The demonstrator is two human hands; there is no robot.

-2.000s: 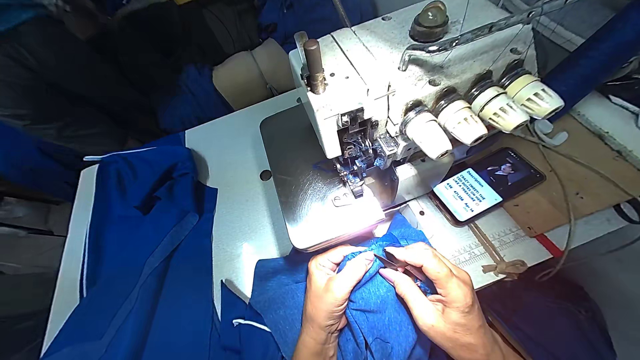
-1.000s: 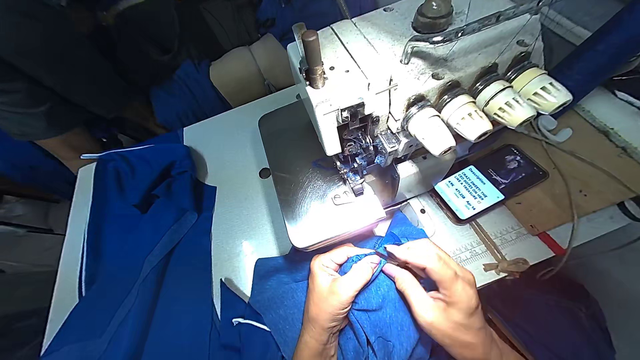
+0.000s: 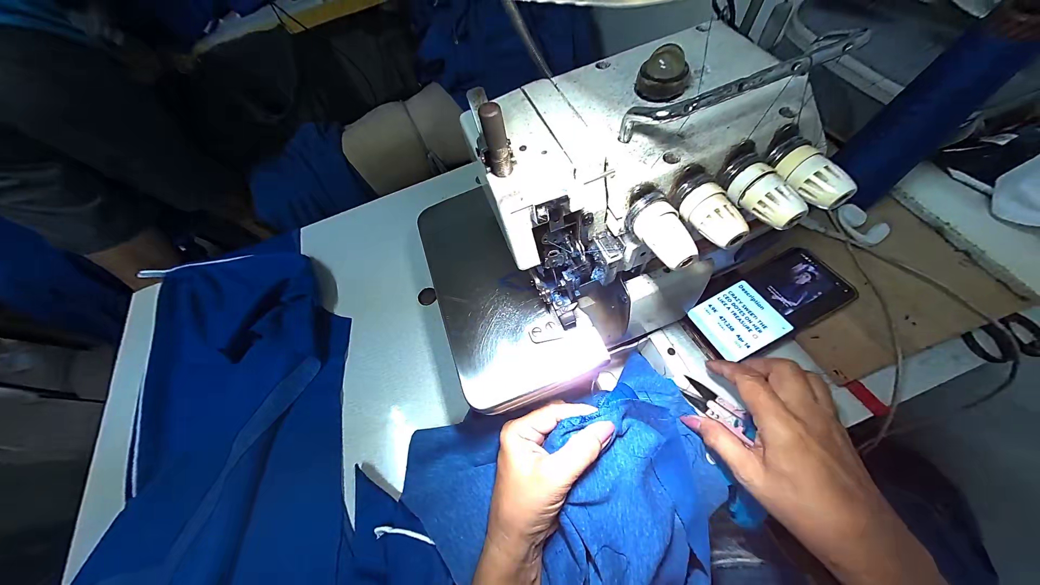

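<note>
Blue fabric (image 3: 634, 479) lies bunched at the front edge of an overlock sewing machine (image 3: 561, 187), just below its metal plate (image 3: 504, 325). My left hand (image 3: 544, 479) pinches a fold of it between thumb and fingers. Right of the fabric, my right hand (image 3: 788, 455) holds small thread snips (image 3: 723, 410) in its curled fingers, their dark blades pointing up and left toward the cloth. Its thumb and index finger are apart, and part of the snips' handle is hidden by the hand. The needle and presser foot area (image 3: 565, 301) is lit, with no cloth under it.
Dark blue cut pieces (image 3: 236, 406) with white edging cover the table's left side. A phone (image 3: 772, 305) with a lit screen lies right of the machine, beside cords and brown board (image 3: 918, 284). Tension dials (image 3: 662, 231) line the machine's front. Another person's arm (image 3: 134, 256) reaches in at left.
My right hand has moved right, away from the fold that both hands were pinching, and the snips now show more plainly. My left hand keeps its pinch on the fabric.
</note>
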